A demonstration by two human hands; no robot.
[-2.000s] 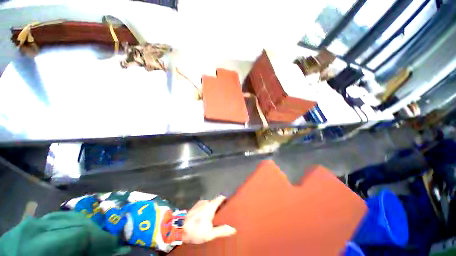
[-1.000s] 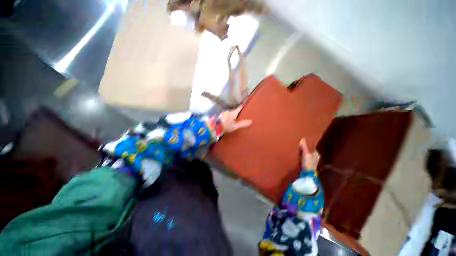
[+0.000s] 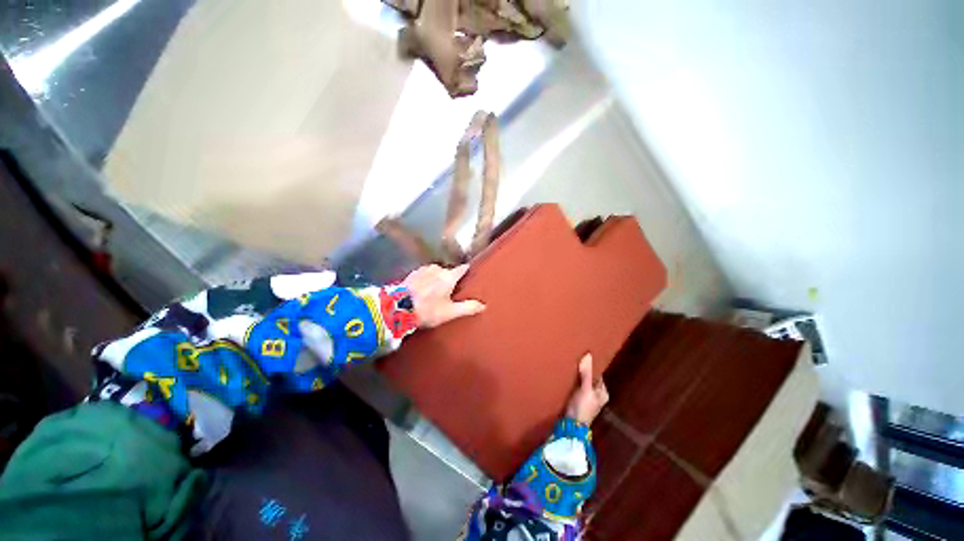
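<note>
A stack of terracotta panels (image 3: 529,317) with a notch at its far end lies on the side table. My left hand (image 3: 439,298) grips its left edge, thumb on top and fingers out of sight at the side. My right hand (image 3: 588,393) is at its right edge, thumb on top, fingers mostly hidden. A dark-red bundle of panels (image 3: 703,396) tied with tan strips stands against the right side, close to my right hand. How many panels are in my hands cannot be told.
The shiny side table (image 3: 431,449) runs under the panels. Crumpled kraft paper (image 3: 465,48) lies at the back, with a looped tan strip (image 3: 488,180) nearer. A cream sheet (image 3: 254,127) covers the table at left. A pale wall rises at right.
The view has shifted slightly over the table. Both hands still hold the panel, which now shows lower and further left in view. Earlier, the panel was held away from the table.
</note>
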